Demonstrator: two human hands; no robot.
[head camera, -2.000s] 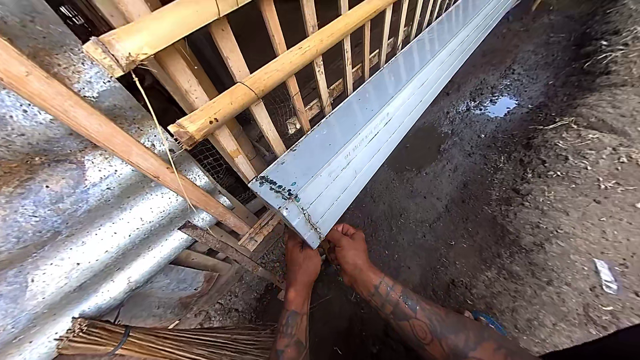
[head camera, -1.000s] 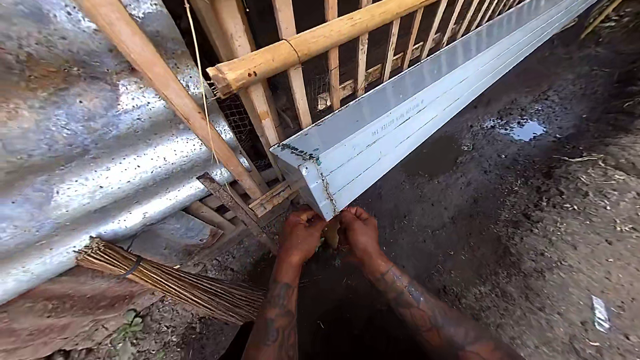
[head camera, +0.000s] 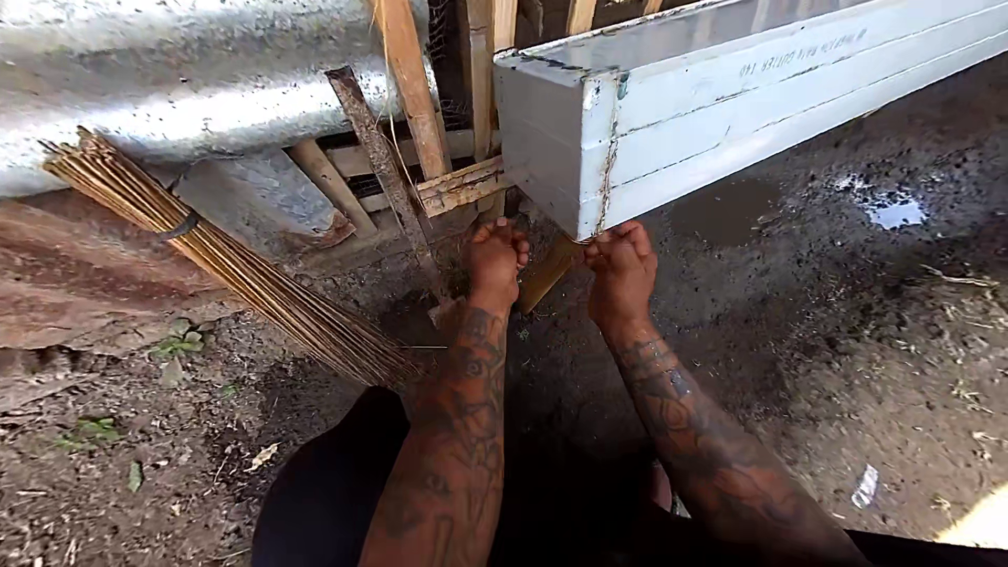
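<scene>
A white plastic rain gutter (head camera: 693, 118) runs from the upper right to its capped end near the middle, with a dirty seam close to the corner. Just under that corner is my right hand (head camera: 622, 268), its fingers curled against the bottom edge; whether it grips anything is hidden. My left hand (head camera: 496, 260) is a little to the left, below the end cap, with its fingers curled; what is in them cannot be told. A flat wooden piece (head camera: 549, 274) slants down between the two hands, below the gutter.
A stick broom (head camera: 236, 268) bound with a dark band leans at the left, beside corrugated metal sheeting (head camera: 197, 102). Wooden slats (head camera: 413, 87) and a rough upright stick (head camera: 386, 169) stand behind. A puddle (head camera: 894, 211) lies on the muddy ground at right.
The view has moved closer to the gutter's end. My hands were close together under the corner; now my left hand is apart from it, to the left.
</scene>
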